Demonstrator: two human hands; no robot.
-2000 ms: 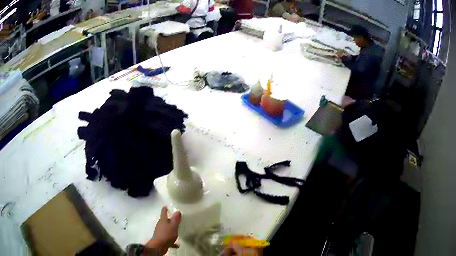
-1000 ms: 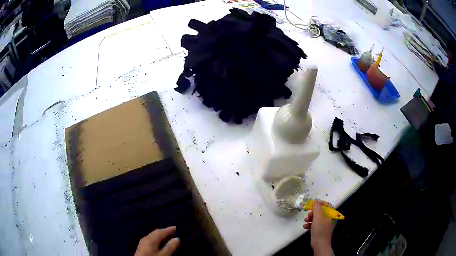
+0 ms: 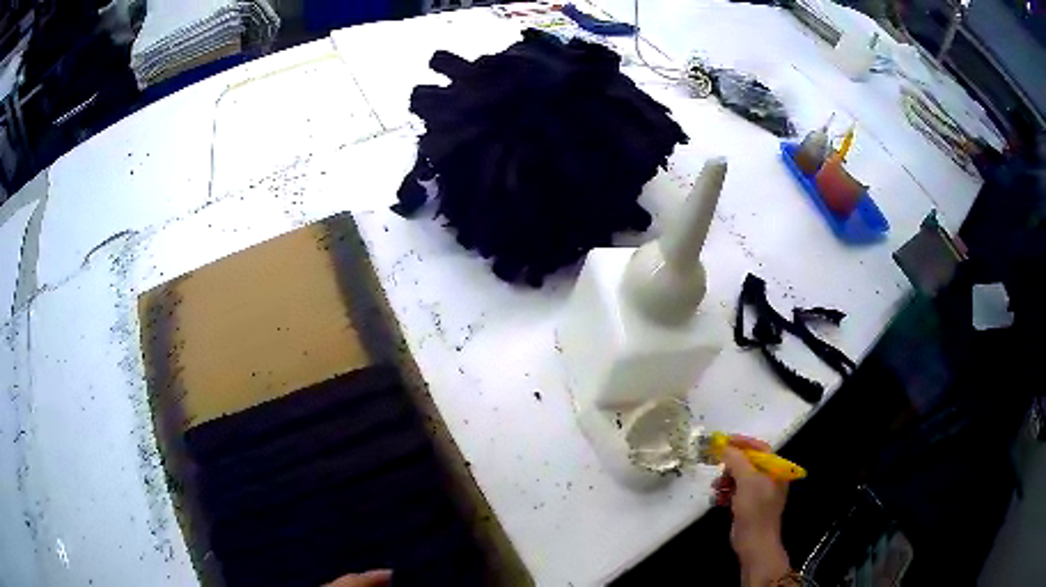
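My right hand point(image 3: 757, 493) holds the yellow handle of the glue brush point(image 3: 757, 458). The bristles are at the cup of the white glue pot point(image 3: 642, 333), on its right rim. My left hand point(image 3: 363, 579) shows only as fingertips at the bottom edge, by the dark strips; whether it holds anything cannot be told. The dark cut strips point(image 3: 321, 482) lie overlapping across the lower part of the brown gluing board point(image 3: 258, 327). The board's long edges are stained dark.
A big dark strip bundle point(image 3: 539, 149) lies behind the glue pot. Loose narrow strips point(image 3: 780, 333) lie to its right, near the table edge. A blue tray point(image 3: 843, 212) with small bottles and a clear plastic bag point(image 3: 746, 98) lie farther back.
The view has turned down to the board and pot. Over the last second my left hand has slid down, mostly out of the picture. The brush stays at the cup.
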